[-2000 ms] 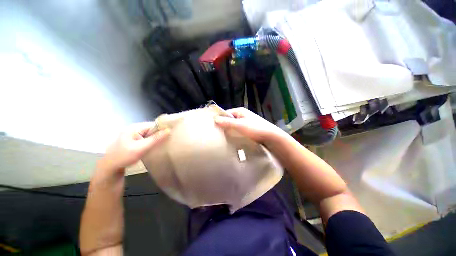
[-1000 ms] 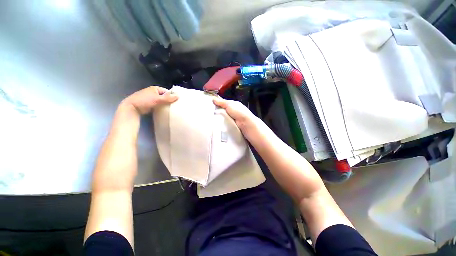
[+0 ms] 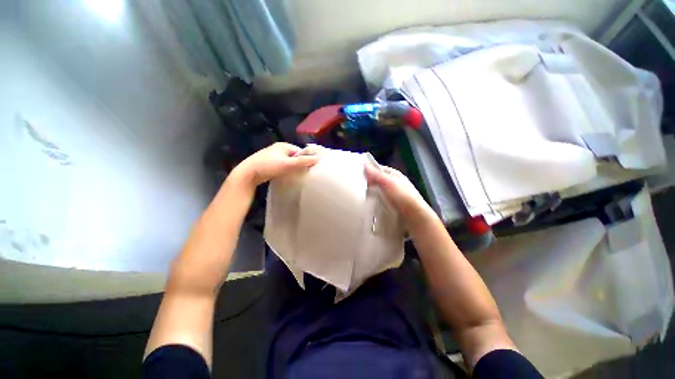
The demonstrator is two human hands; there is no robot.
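Observation:
An off-white cover panel [image 3: 329, 215] hangs between both hands in front of the dark blue apron, its beige matt side showing, with vertical folds and pointed lower corners. My left hand [image 3: 280, 161] grips its upper left edge, thumb on the near face. My right hand [image 3: 394, 186] grips its upper right edge. A small pale patch shows on the right part of the panel, near my right hand. The fingers behind the panel are hidden.
White draped panels [image 3: 511, 126] lie on a rack at the right, with dark clips at the edge. More panels [image 3: 570, 289] lie below. A red part [image 3: 320, 121] and blue fitting [image 3: 360, 115] stand behind the panel. A pale surface [image 3: 96, 170] is at the left.
The panel and both hands have moved right in the picture since one second ago. The panel has turned and spread, and its lower edge now ends in points.

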